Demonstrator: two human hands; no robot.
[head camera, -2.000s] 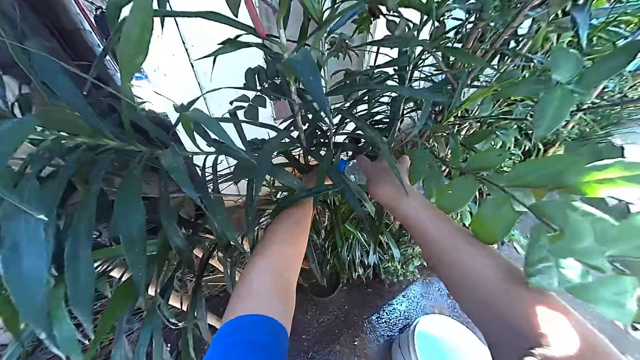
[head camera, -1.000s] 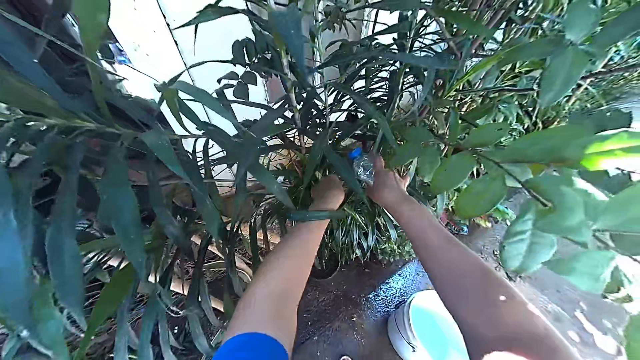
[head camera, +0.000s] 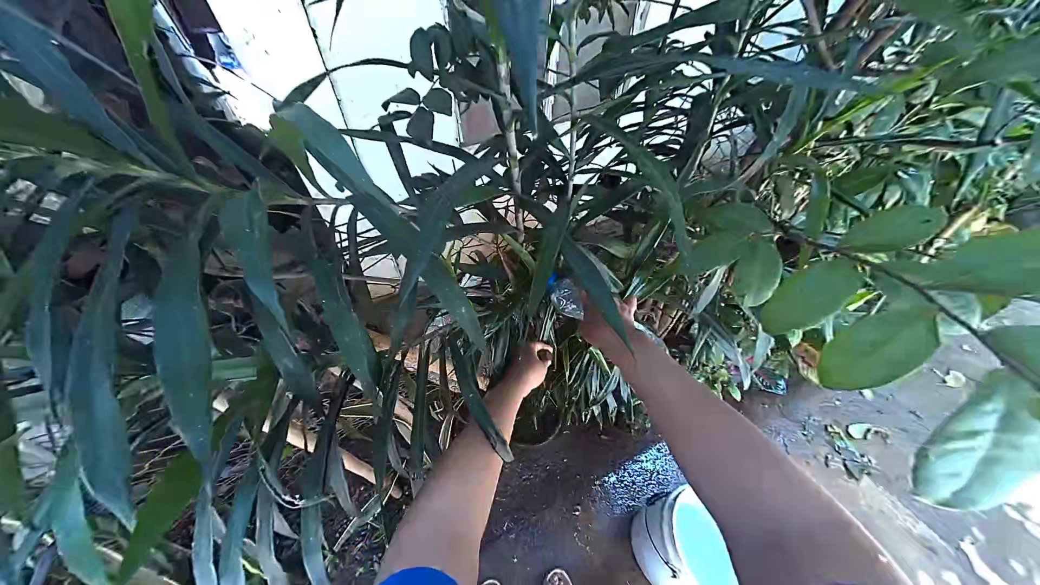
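Observation:
My right hand (head camera: 609, 325) is closed on a clear plastic bottle (head camera: 567, 299) with a blue cap, held tilted among the stems; a long leaf partly covers them both. Lower and to the left, my left hand (head camera: 531, 366) is at the narrow leaves of a potted plant (head camera: 597, 382), its fingers curled. Leaves hide part of those fingers, so whether they grip a leaf cannot be told. The pot (head camera: 538, 429) shows dimly under the foliage.
A white bucket (head camera: 654, 540) stands on the wet ground (head camera: 569, 504) below my right forearm. Long-leaved stems (head camera: 183, 349) crowd the left, and a broad-leaved branch (head camera: 886, 268) reaches in from the right. A pale wall (head camera: 390, 106) rises behind.
The bottle and my right hand were close beside my left hand two seconds ago; the hands are now farther apart, with my left hand lower. More of the bucket came into view.

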